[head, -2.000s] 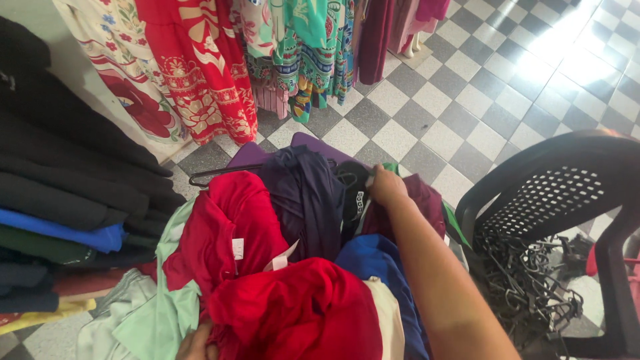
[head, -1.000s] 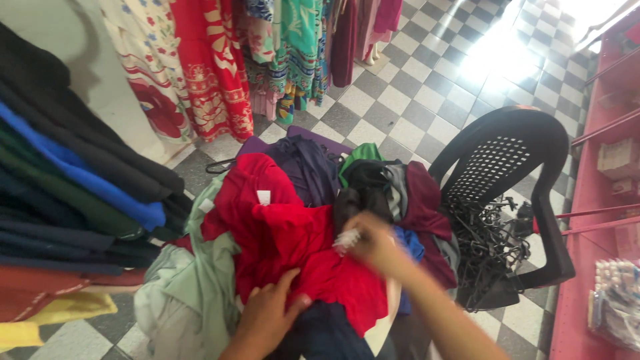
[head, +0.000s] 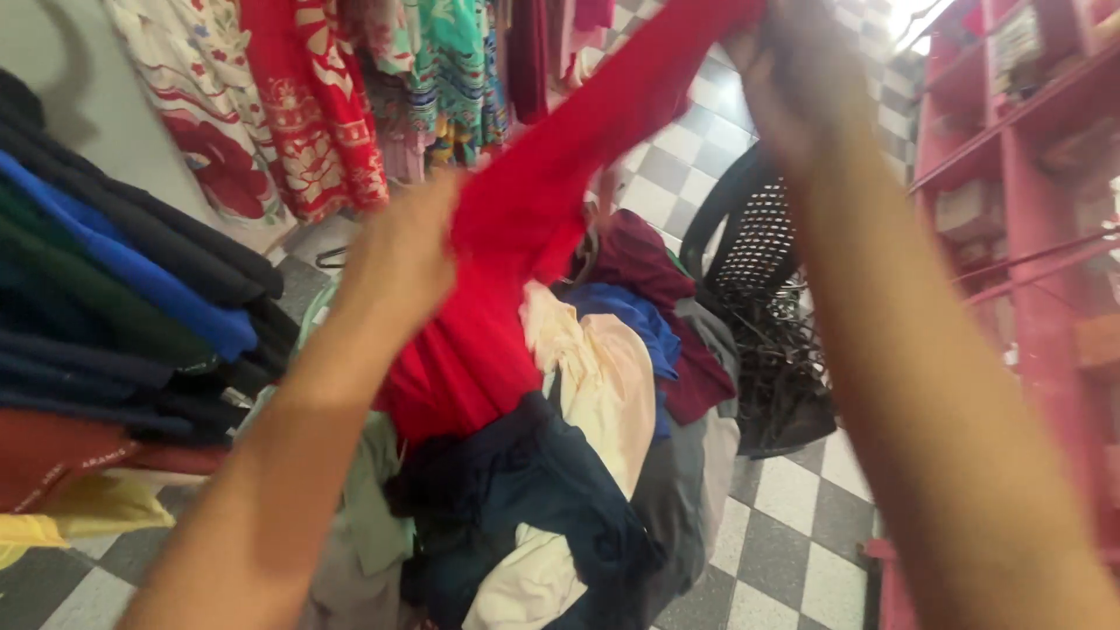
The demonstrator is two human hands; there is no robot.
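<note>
A red garment (head: 525, 201) is stretched up and to the right between my two hands, its lower part lying on a heap of clothes. My left hand (head: 416, 241) grips its left side. At the upper right my right hand (head: 779, 70), blurred by motion, holds the raised end. Below lie a dark navy garment (head: 534, 490), a cream one (head: 604, 376), a blue one (head: 630, 319) and a maroon one (head: 643, 262). Grey-green cloth (head: 367, 507) hangs at the heap's left side.
Behind the heap hang patterned dresses (head: 306, 114). Dark and blue garments (head: 131, 254) hang at the left. A black plastic chair (head: 752, 227) with a tangle of black hangers (head: 770, 350) stands on the right, before pink shelving (head: 1032, 262). The floor (head: 787, 499) is checkered.
The red garment, earlier lying on the heap, has been lifted and pulled out. My right hand has moved up with its end, and my left hand has risen too, uncovering cream and navy cloth.
</note>
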